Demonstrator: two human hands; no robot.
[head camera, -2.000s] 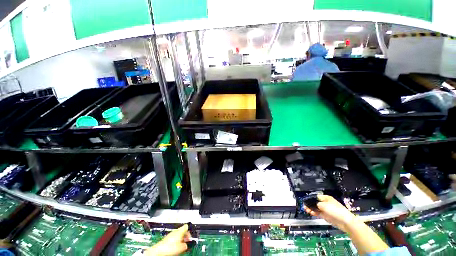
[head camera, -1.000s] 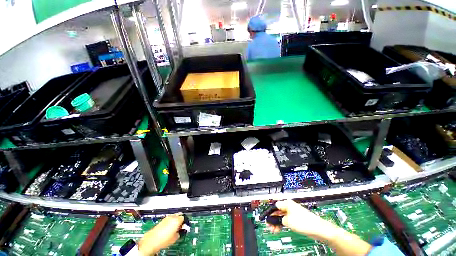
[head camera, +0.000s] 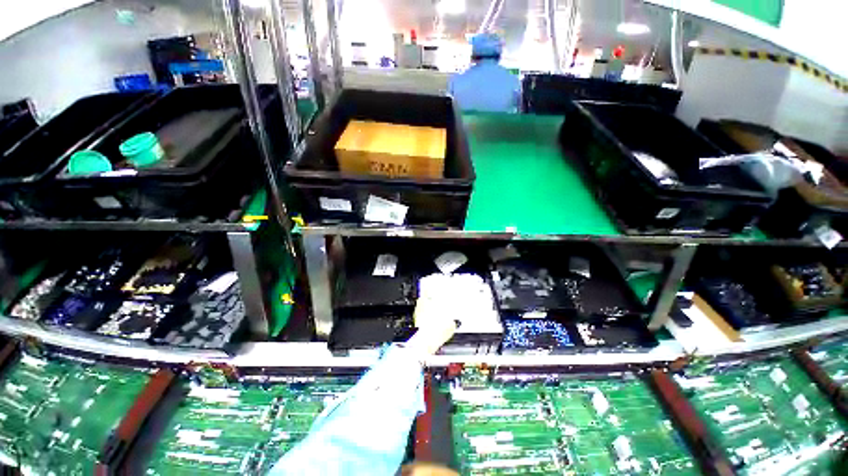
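Observation:
My left hand, at the end of a light blue sleeve, reaches over the board row into the bin of white parts. It covers the bin's left front part. A small dark spot shows at its fingers; whether they grip anything I cannot tell. A skin-coloured patch at the bottom edge, probably my right hand, is almost wholly cut off. Green circuit boards lie in a row in front of me, between reddish-brown bars.
A pale rail runs between boards and bins. Beside the white bin is a blue-and-white speckled bin. Black totes stand on the green-matted shelf above; one holds a cardboard box. A person in blue is beyond.
My left hand has moved from over a board forward to the white bin. My right hand has drawn back from the boards to the bottom edge. The camera view has also shifted.

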